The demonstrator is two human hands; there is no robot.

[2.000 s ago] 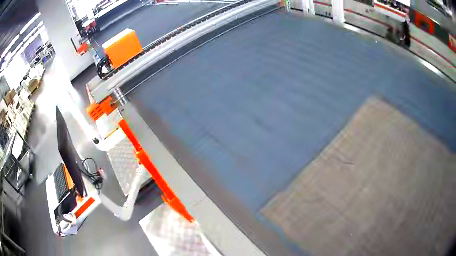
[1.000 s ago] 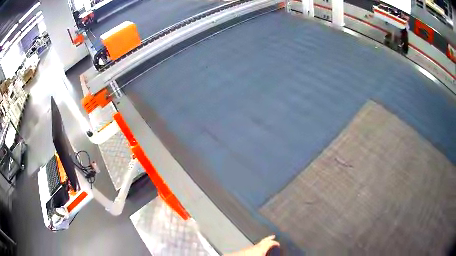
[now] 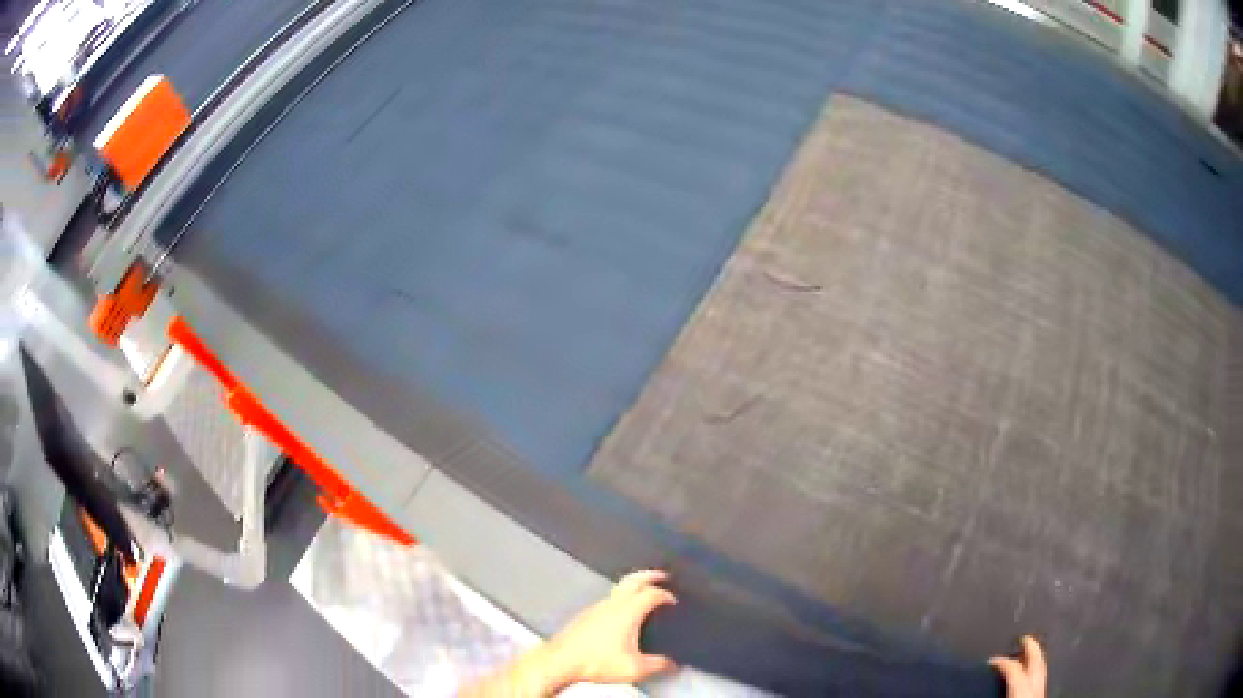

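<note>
A long dark navy bundle of cut pieces [image 3: 818, 652] lies across the bed's near edge at the bottom of the view. My left hand [image 3: 614, 638] grips its left end, fingers over the top. My right hand [image 3: 1020, 671] is at its right end, fingertips on it; most of this hand is cut off by the bottom edge. The bundle's lower side is partly out of view. A wide blue fabric sheet [image 3: 518, 205] covers the bed's left and far parts. Bare grey-brown cutting bed [image 3: 954, 327] shows ahead, with thread scraps [image 3: 791, 282] on it.
The light-grey edge rail [image 3: 504, 545] with an orange bar [image 3: 293, 443] runs along the left. A silver gantry [image 3: 259, 109] with an orange box [image 3: 142, 131] crosses the upper left. An operator console [image 3: 116, 586] on a white arm stands lower left. A thin blue strip [image 3: 763, 580] lies near the bundle.
The view has shifted right and down along the bed. My left hand has come fully into view, and my right hand and the dark bundle now show at the bottom.
</note>
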